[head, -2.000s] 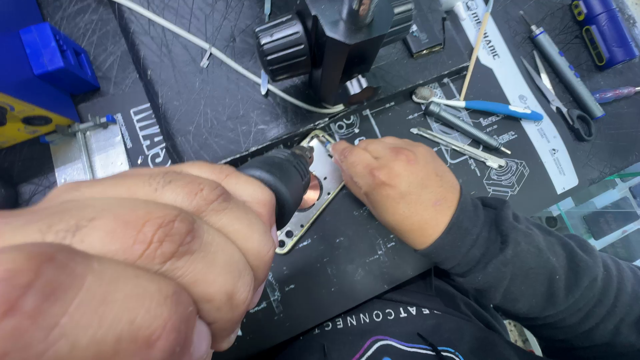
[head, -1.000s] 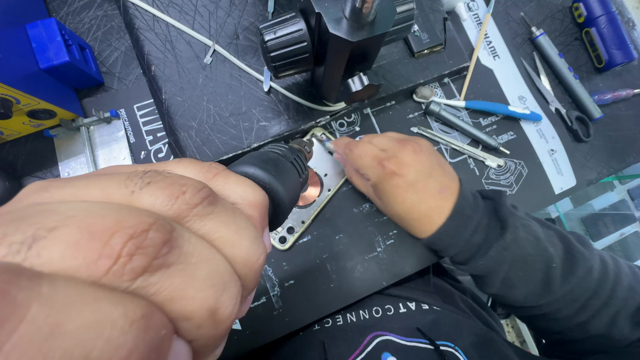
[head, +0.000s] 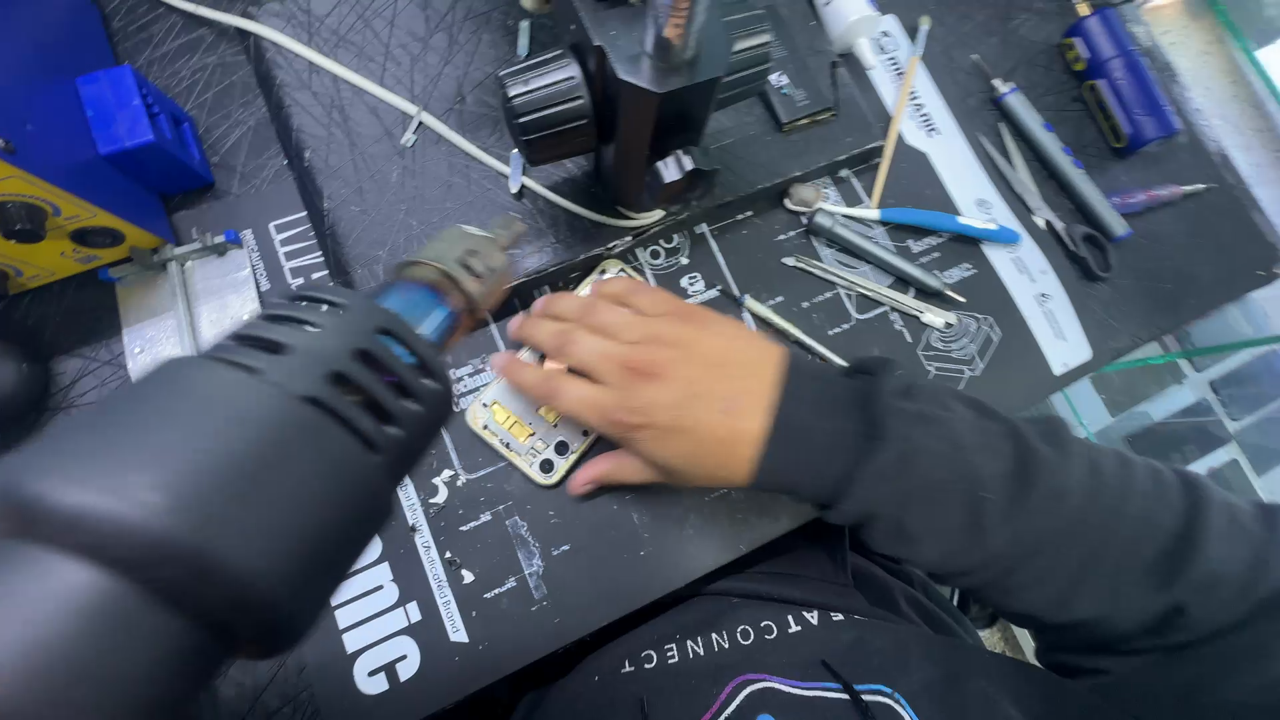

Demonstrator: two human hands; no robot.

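My right hand (head: pixel 640 385), in a dark sleeve, lies palm down with fingers apart over a metal smartphone frame (head: pixel 550 472) on the black printed mat. It covers much of the frame; gold-coloured pads and round camera openings show at the near end. At left, a black hot-air gun (head: pixel 330 390) with a heat-tinted metal nozzle (head: pixel 455 265) hangs above the mat, pointing up and right. My left hand is outside the view, the gun's rear reaching the lower left edge. A thin pointed metal tool (head: pixel 795 330) lies just right of my right hand.
A black stand with a ribbed knob (head: pixel 548 105) rises behind the phone frame. A blue-handled brush (head: pixel 945 224), tweezers (head: pixel 870 290), scissors (head: pixel 1045 205) and a long white tool (head: pixel 985 200) lie right. A blue and yellow unit (head: pixel 70 170) and a metal clamp holder (head: pixel 175 310) stand left.
The hot-air gun has swung out from over the phone frame to its left, and my left hand has gone out of view. My right hand's fingers have spread across the frame.
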